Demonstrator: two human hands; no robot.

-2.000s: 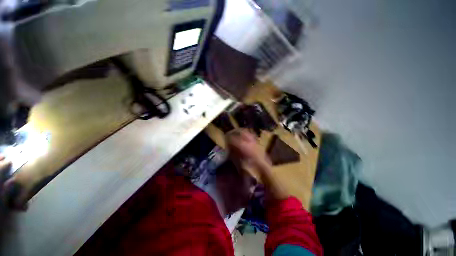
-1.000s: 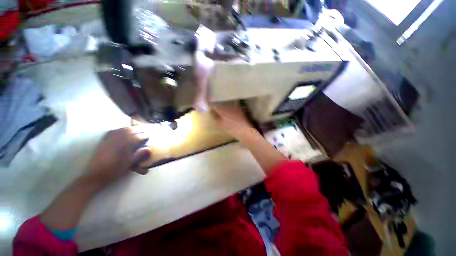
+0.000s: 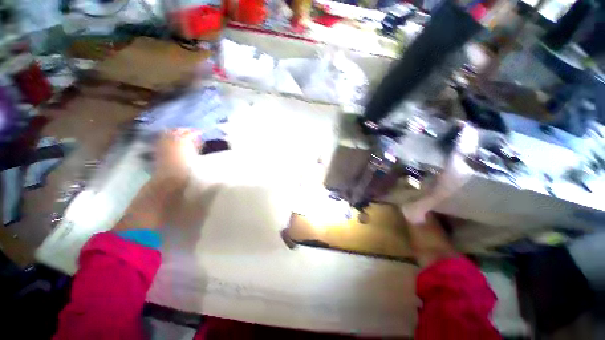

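My left hand (image 3: pixel 178 156) is over the pale grey-blue fabric strips (image 3: pixel 189 109) at the left of the white table; it is blurred and in glare, so its grip cannot be told. A small dark piece lies just right of its fingers. My right hand (image 3: pixel 421 222) reaches under the head of the sewing machine (image 3: pixel 511 189), partly hidden by the head; its fingers cannot be made out. The yellowish machine plate area (image 3: pixel 371 232) lies between, with a dark front edge. The needle area is lost in bright glare.
The white table (image 3: pixel 265 285) curves across the front. A brown side board (image 3: pixel 86 136) with a few strips (image 3: pixel 43 169) is at the left. Clear plastic bags (image 3: pixel 318 73) and red items (image 3: pixel 199 21) are behind. A pink rag (image 3: pixel 458 163) hangs on the machine head.
The view has swung left. My left hand has moved from beside the needle to the strips at the left. My right hand is still under the machine head.
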